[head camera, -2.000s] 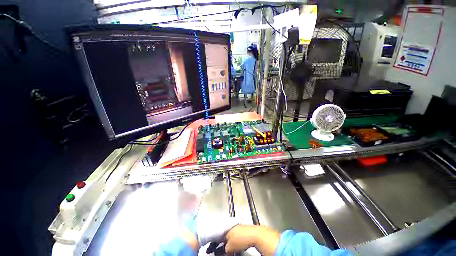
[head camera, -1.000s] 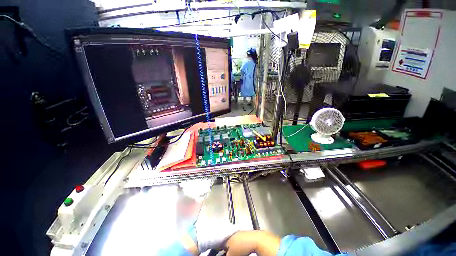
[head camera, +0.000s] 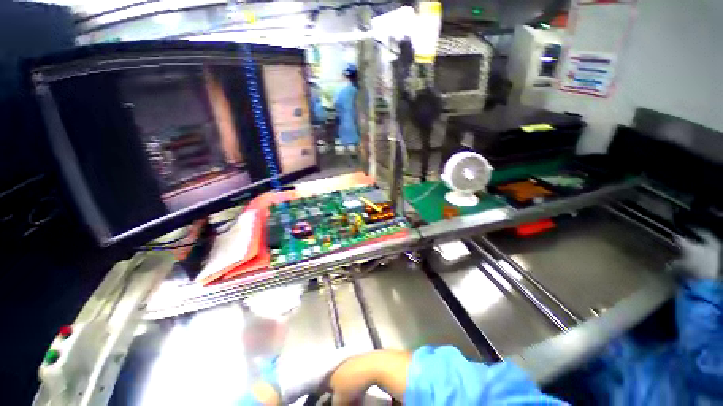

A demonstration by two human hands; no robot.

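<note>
My left hand (head camera: 303,374), in a white glove, is low in the picture over the shiny metal. My bare right hand (head camera: 358,376) is against its right side. A small dark thing (head camera: 319,398) shows between them at the bottom edge; its shape is unclear. The fingers of both hands are hidden or cut off. Behind the front rail (head camera: 341,260), a green circuit board (head camera: 333,218) lies on red sheets (head camera: 255,242), with copper-orange coils at its right and a yellow stick on top.
A large monitor (head camera: 178,135) stands at the left, with a blue coiled cord (head camera: 262,119) before it. A button box (head camera: 59,353) is at lower left. A white fan (head camera: 465,176) stands on a green mat (head camera: 428,202). Another person's gloved hand (head camera: 700,255) is at the right edge.
The view has turned to the right, so the scene sits further left. A white-gloved hand and blue sleeve of another person have come in at the right edge. My hands stay together.
</note>
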